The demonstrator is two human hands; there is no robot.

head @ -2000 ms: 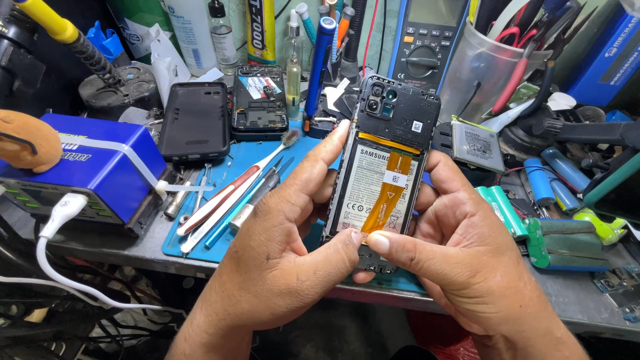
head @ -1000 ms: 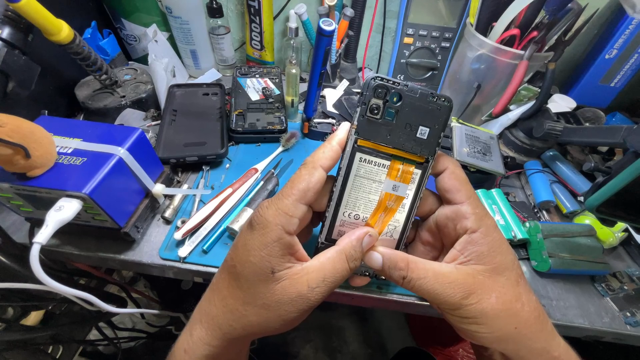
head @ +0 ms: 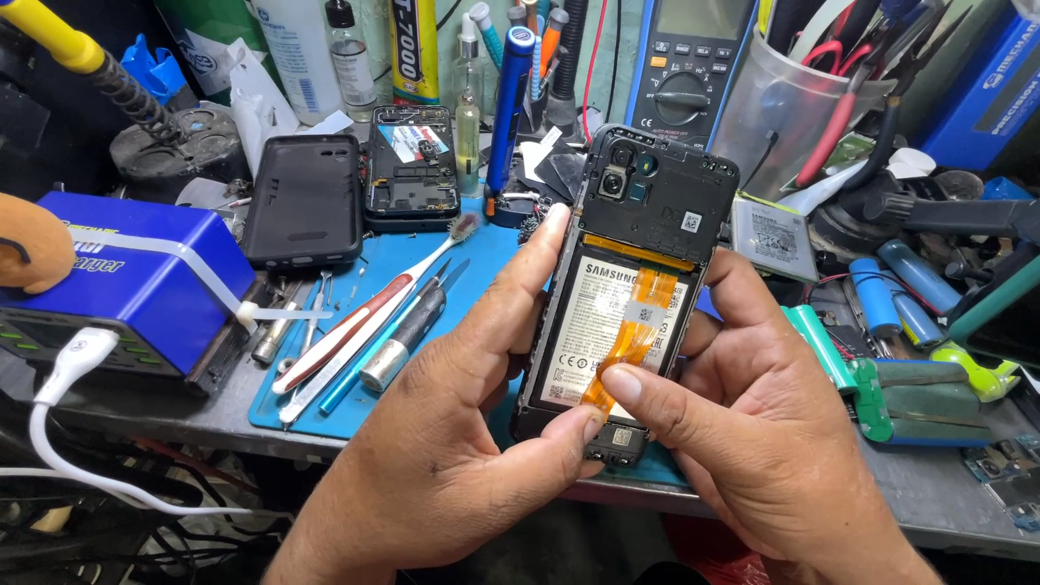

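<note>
An opened Samsung smartphone [head: 666, 203], its back cover off, is held upright and slightly tilted between both hands above the bench edge. Its white-labelled battery [head: 589, 325] is crossed by an orange flex cable [head: 654, 288]. My left hand [head: 455, 406] grips the phone's left side, thumb tip near the cable's lower end, fingers partly hidden behind. My right hand [head: 756, 406] holds the right side, its thumb pressed on the lower part of the flex cable. Below the thumbs, the phone's bottom connector area shows.
A blue mat [head: 479, 276] carries toothbrushes [head: 349, 325] and a craft knife [head: 406, 333]. Behind stand a black phone case [head: 302, 199], another opened phone [head: 413, 166] and a multimeter [head: 682, 77]. Left is a blue charger [head: 138, 276]; right, battery cells [head: 876, 296] and a cup of pliers [head: 772, 114].
My right thumb has moved up and left onto the flex cable's lower part. My left thumb has moved lower on the phone. Both hands keep their hold.
</note>
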